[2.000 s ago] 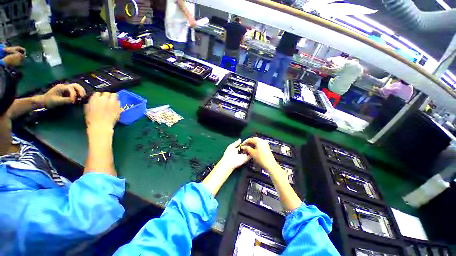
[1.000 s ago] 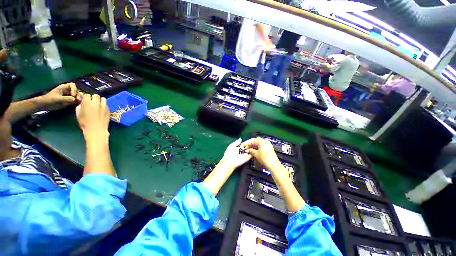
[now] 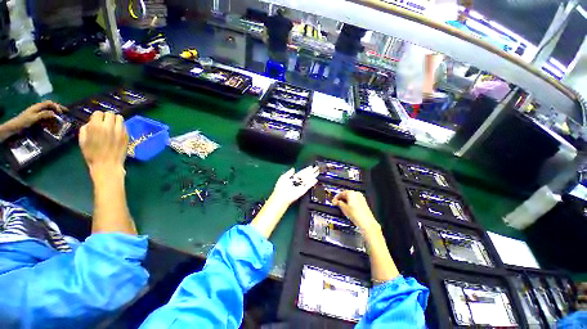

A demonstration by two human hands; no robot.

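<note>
My left hand [image 3: 293,186] is open, palm up, beside the upper left edge of the near foam tray [image 3: 291,257]. Several small black parts [image 3: 297,182] lie in its palm. My right hand [image 3: 351,207] is over the second pocket from the far end, with fingertips pinched together at the phone unit [image 3: 326,195]. Whether a part is between the fingertips is too small to tell. Other phone units lie in the tray's pockets, one with a bright white inside [image 3: 333,293] in the nearest pocket.
A second foam tray [image 3: 412,222] stands to the right. A pile of small black parts [image 3: 199,186], a bag of pale parts [image 3: 194,144] and a blue bin [image 3: 149,137] lie left. A neighbour's hand [image 3: 103,142] is beyond them. Stacked foam trays [image 3: 273,138] stand farther back.
My hands were together above the tray. My left hand has opened palm up, and my right hand has moved down and right to a phone unit. The view has shifted slightly.
</note>
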